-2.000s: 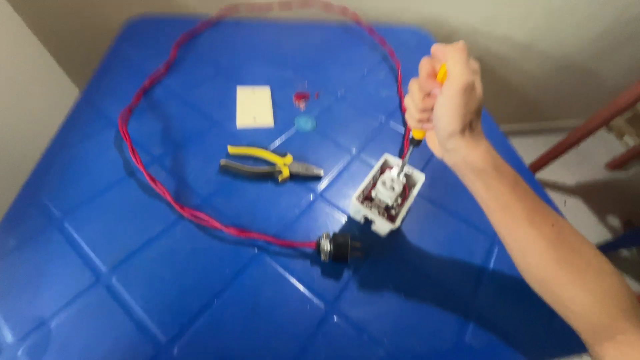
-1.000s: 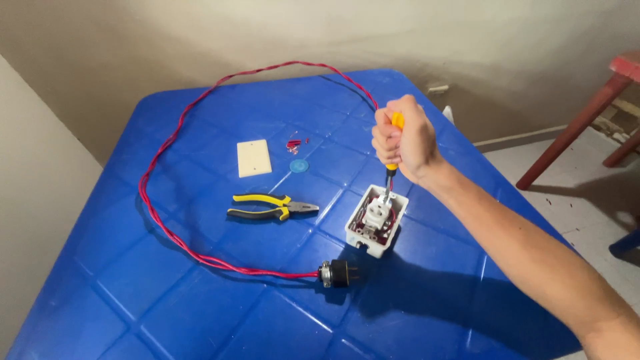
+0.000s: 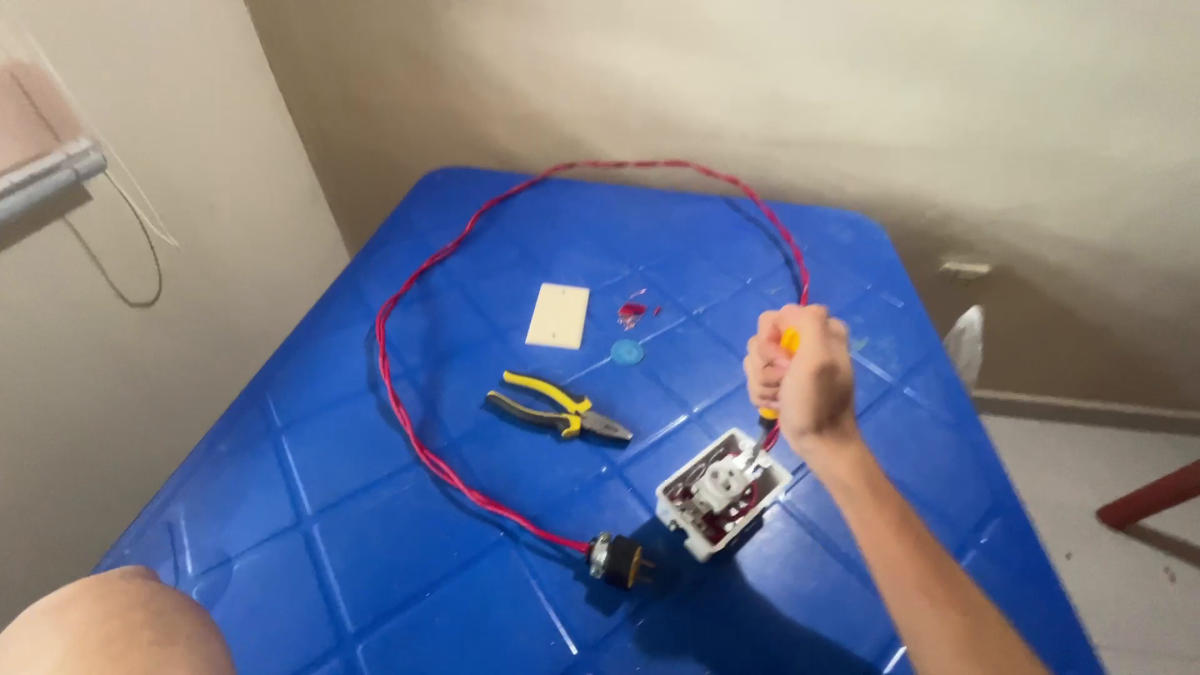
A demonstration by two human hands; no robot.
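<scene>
My right hand (image 3: 804, 380) is closed around the yellow handle of a screwdriver (image 3: 790, 341), its shaft pointing down to the upper end of a white outlet (image 3: 724, 480). That outlet sits inside a white electrical box (image 3: 696, 551) with red wires around it. A twisted red cable (image 3: 382, 342) loops over the table from the box to a black plug (image 3: 620, 561) with metal prongs. Pliers with yellow and black handles (image 3: 562, 411) lie left of the box, jaws toward it. My left hand is not in view.
On the blue table (image 3: 450, 600) lie a cream cover plate (image 3: 559, 317), a blue disc (image 3: 627, 352) and red wire scraps (image 3: 632, 313). Walls stand behind and at the left. A knee (image 3: 117, 623) shows at bottom left, a red furniture leg (image 3: 1148, 495) at right.
The view has shifted, bringing the left wall and a knee into sight. My right hand still grips the screwdriver over the box.
</scene>
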